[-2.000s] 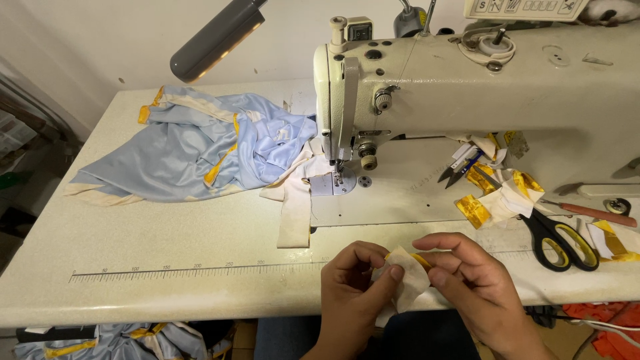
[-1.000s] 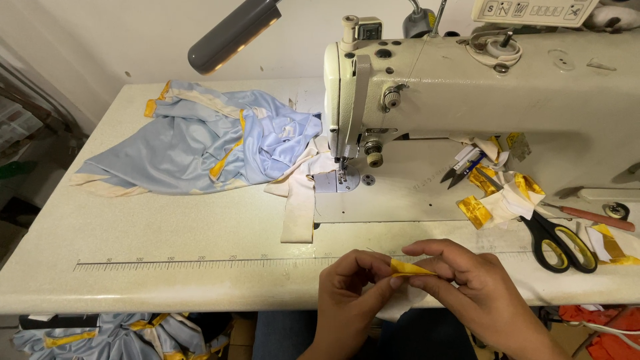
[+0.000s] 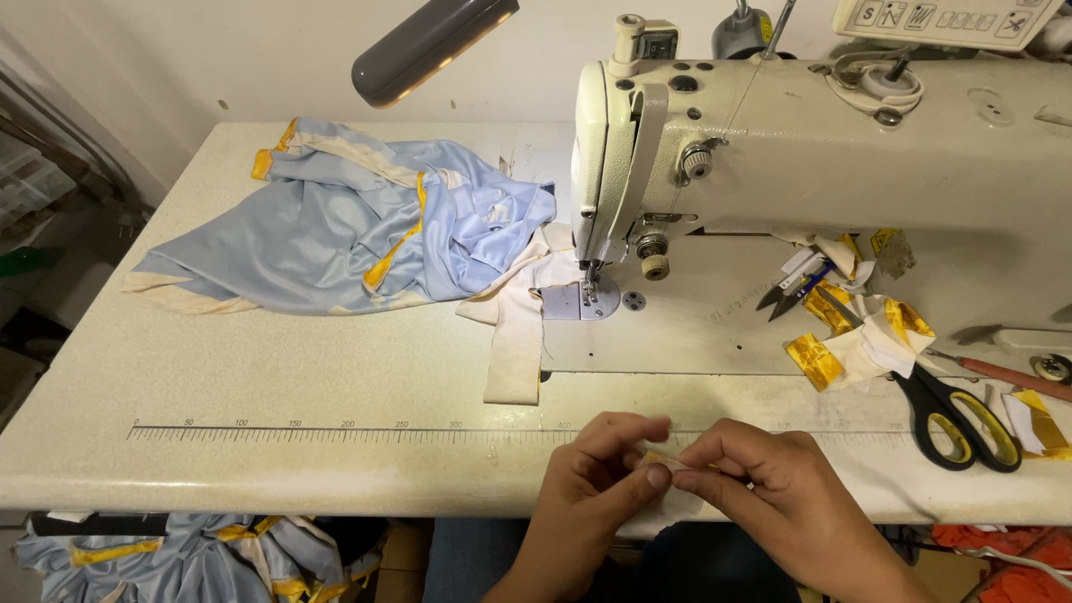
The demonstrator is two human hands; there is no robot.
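My left hand (image 3: 599,477) and my right hand (image 3: 754,473) meet at the table's front edge, pinching a small cream and yellow fabric piece (image 3: 663,459) between thumbs and fingers. Most of the piece is hidden by the fingers. Beyond them stands an industrial sewing machine (image 3: 804,142). A cream fabric strip (image 3: 514,360) hangs forward beside its presser foot (image 3: 590,289), joined or laid against a light blue satin garment (image 3: 318,226) with yellow trim, left of the needle.
Black-handled scissors (image 3: 950,419), thread snips (image 3: 791,285), fabric scraps (image 3: 871,343) and a red-handled tool (image 3: 1013,375) lie at the right. A lamp (image 3: 431,50) hangs above the table (image 3: 276,368), which has a printed ruler. More blue fabric (image 3: 193,557) lies below the edge.
My hands have turned the small fabric piece; its yellow face showed plainly one second ago and mostly cream shows now. The garment and the machine stay as they were.
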